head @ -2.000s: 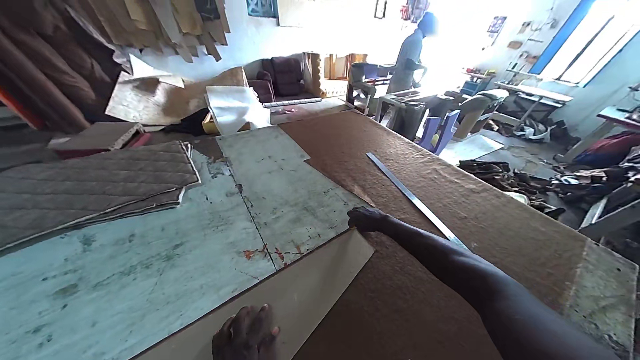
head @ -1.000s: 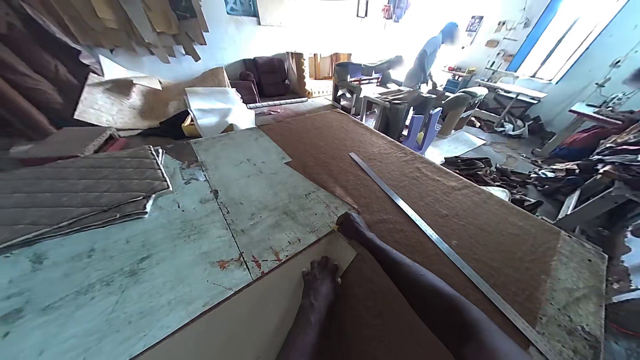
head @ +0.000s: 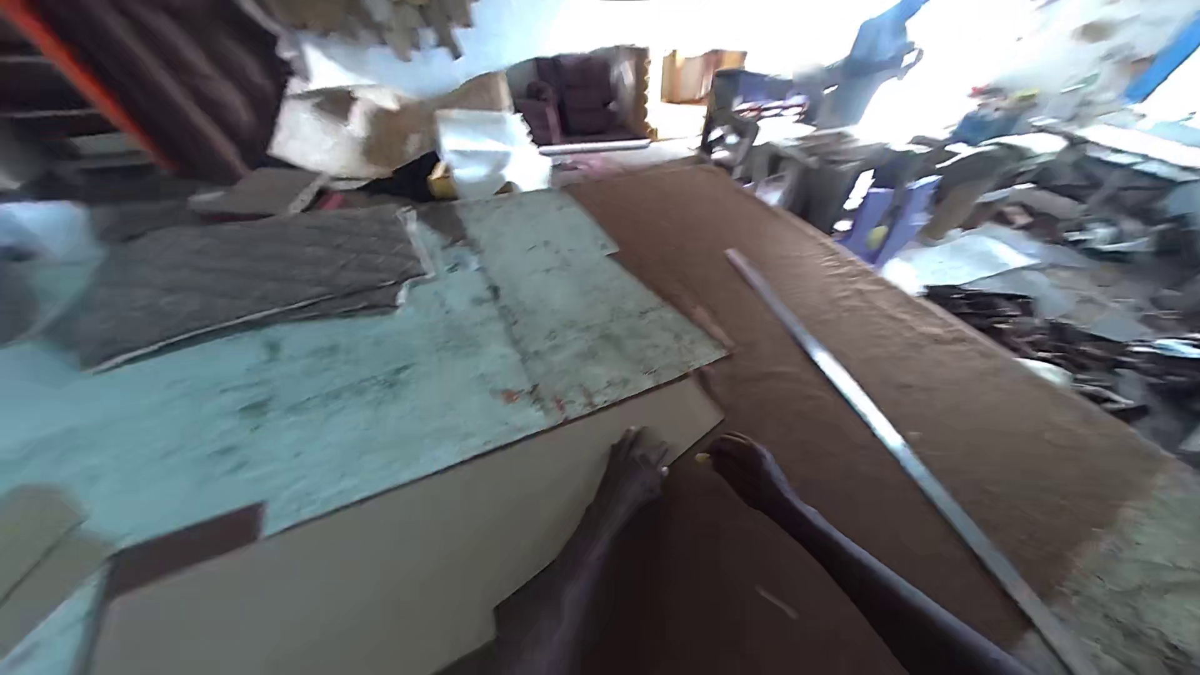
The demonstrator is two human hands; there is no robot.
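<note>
Flat on a beige sheet (head: 412, 525) lies my left hand (head: 639, 452), near the sheet's right end, its fingers slightly spread. Just right of that end, my right hand (head: 745, 461) is low over brown sheet material (head: 806, 394); something small and yellowish shows at its fingertips, too blurred to name. The beige sheet partly overlaps a brown piece and borders a worn, pale green board (head: 394, 403). A long metal straightedge (head: 872, 412) rests diagonally on the brown material, right of both hands.
Quilted brown pieces (head: 253, 267) lie on the board at left. Beyond the table are a dark armchair (head: 586, 94), white sheets (head: 492, 150), a purple object (head: 891, 220) and a person (head: 877, 56) at a cluttered bench. Scraps (head: 1012, 337) are heaped at right.
My right hand has come off the corner of the green board and moved nearer my body. My left hand has moved along the beige sheet toward its right end. The view has shifted.
</note>
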